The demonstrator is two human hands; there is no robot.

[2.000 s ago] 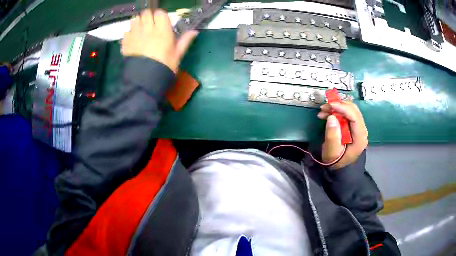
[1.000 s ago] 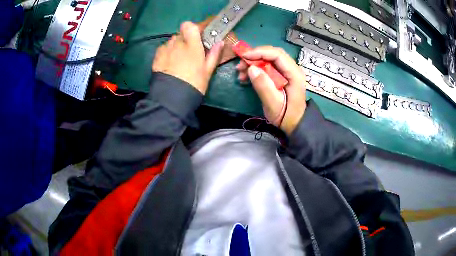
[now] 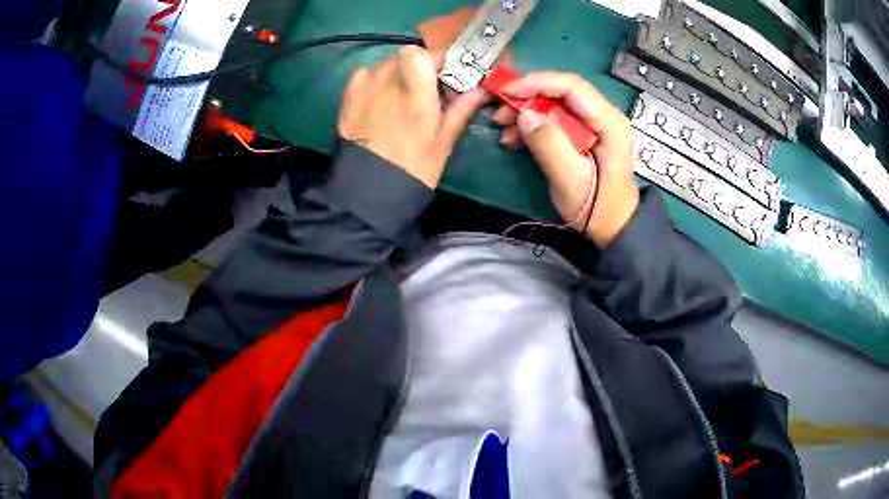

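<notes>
A grey metal strip [image 3: 490, 39] with round features lies slanted over the reddish-brown copper plate [image 3: 449, 29], its far end cut off by the top edge. My left hand [image 3: 398, 109] holds the strip's near end with thumb and fingers. My right hand [image 3: 585, 146] holds the red engraving pen [image 3: 556, 119] like a pencil, its front at the strip's near end. The pen's thin tip is hidden or blurred. A thin red and dark lead [image 3: 592, 185] trails from the pen past the wrist.
Several grey strips [image 3: 716, 73] lie side by side at right, with a short strip [image 3: 824, 230] beyond. The power unit [image 3: 180, 83] stands at left with an orange-red connector [image 3: 230, 129]. A black cable [image 3: 322, 45] runs to the copper plate. A person's blue sleeve [image 3: 54, 195] is at far left.
My right hand has come from the waiting strips to the strip in my left hand. Since one second ago, the view has shifted and the pen's front has moved closer against the strip's end.
</notes>
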